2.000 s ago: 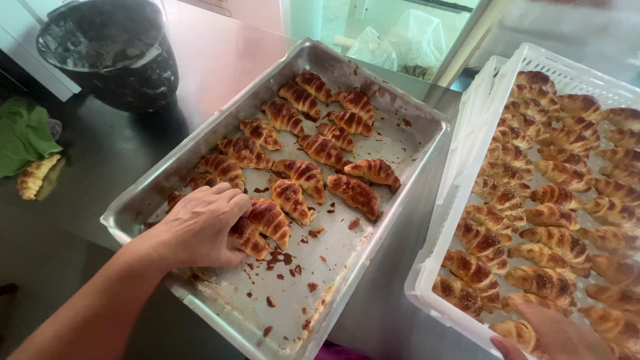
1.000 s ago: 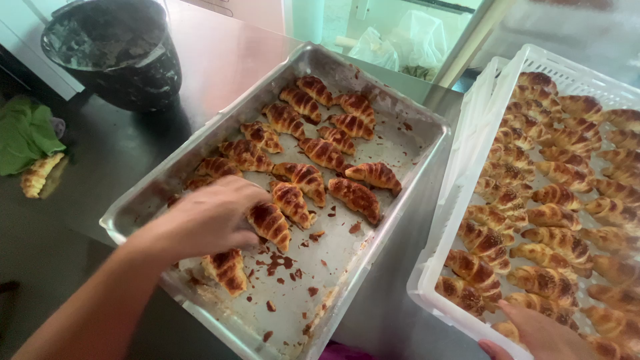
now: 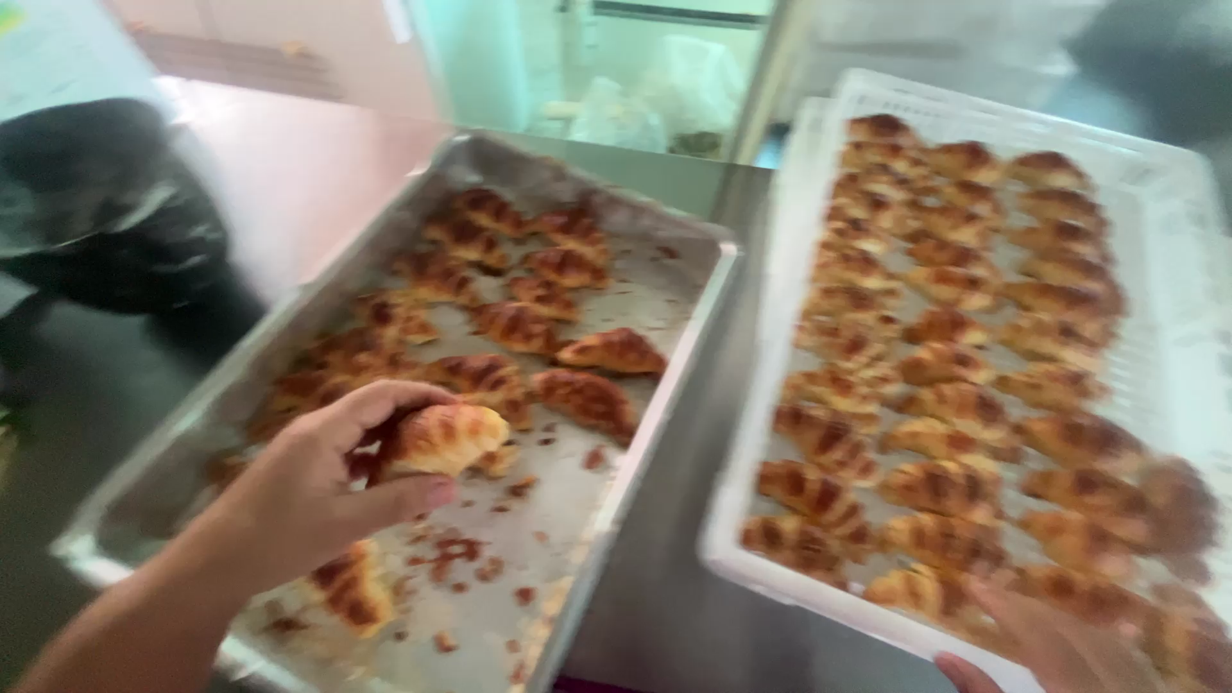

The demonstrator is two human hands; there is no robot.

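Observation:
My left hand [image 3: 318, 481] holds a browned croissant [image 3: 448, 438] between thumb and fingers, raised over the metal baking tray [image 3: 640, 414]. Several croissants [image 3: 587, 399] lie in that tray, with brown flakes scattered on its bottom; one croissant [image 3: 354, 587] lies below my wrist. At the lower right, my right hand [image 3: 1049, 626] is blurred and partly out of frame, over the near edge of a white plastic crate [image 3: 837, 611]. Its fingers are by a croissant [image 3: 910, 587]; whether they grip it I cannot tell. Rows of croissants fill much of the crate.
A black bucket [image 3: 106, 202] stands on the metal table [image 3: 664, 616] at the left, with a pale, blurred object above it. Beyond the table's far edge are clear plastic bags [image 3: 664, 91]. A narrow strip of table separates tray and crate.
My left hand has picked up a croissant from the tray and lifted it. My right hand stays at the crate's near edge. The view has shifted to the right.

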